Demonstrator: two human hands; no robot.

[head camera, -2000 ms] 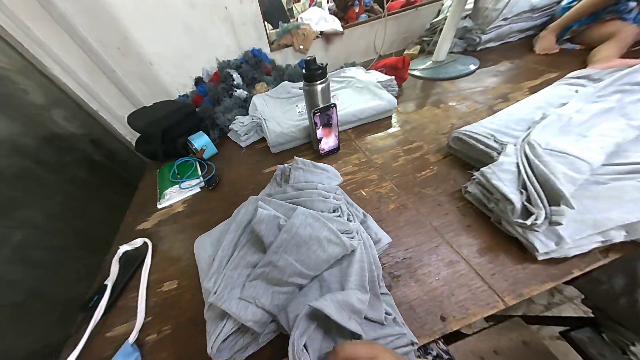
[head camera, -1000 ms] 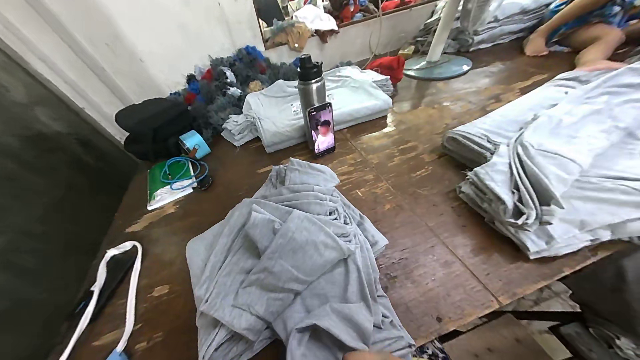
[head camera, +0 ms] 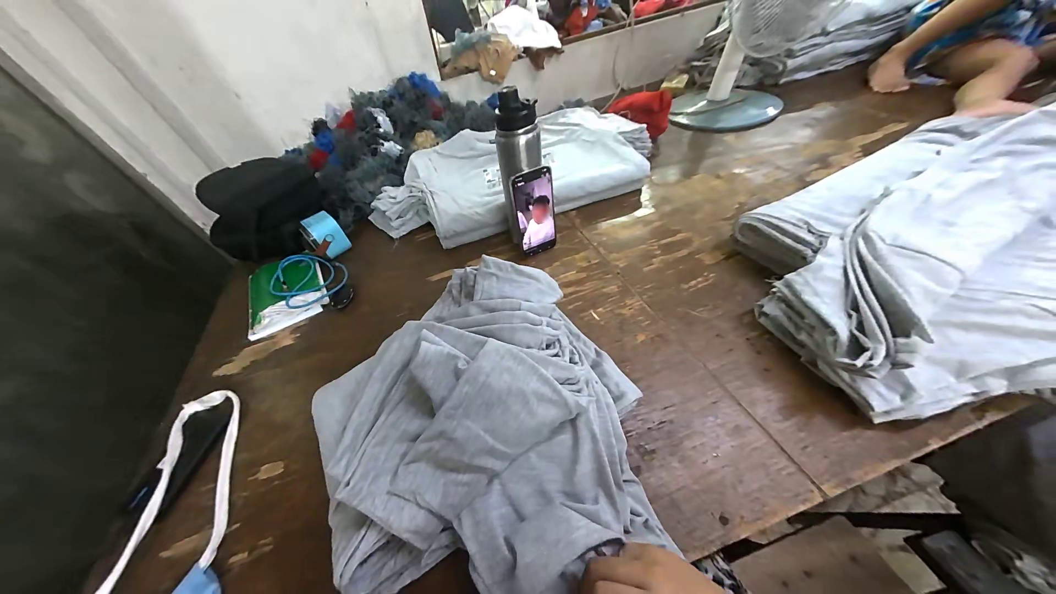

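Observation:
A crumpled pile of grey knit fabric pieces (head camera: 495, 412) lies on the worn brown wooden table (head camera: 701, 412), spreading down to the lower edge of the view. At the bottom, right of centre, the back of my right hand (head camera: 648, 569) shows, its curled fingers gripping the near edge of the grey fabric. The fingertips are hidden in the cloth. My left hand is out of view. Beyond the pile, a phone (head camera: 535, 210) with a lit screen leans upright against a steel bottle with a black lid (head camera: 517, 140).
Folded light grey fabric (head camera: 949, 272) is stacked at right; another stack (head camera: 594, 157) lies behind the bottle. A fan base (head camera: 726, 111), a person's bare limbs (head camera: 990, 66), scraps (head camera: 371, 148), a black bag (head camera: 264, 206), a green booklet (head camera: 280, 289) and a white strap (head camera: 227, 462) surround the pile.
More of my right hand shows at the bottom edge than one second ago. The grey pile, bottle and phone keep their places on the table.

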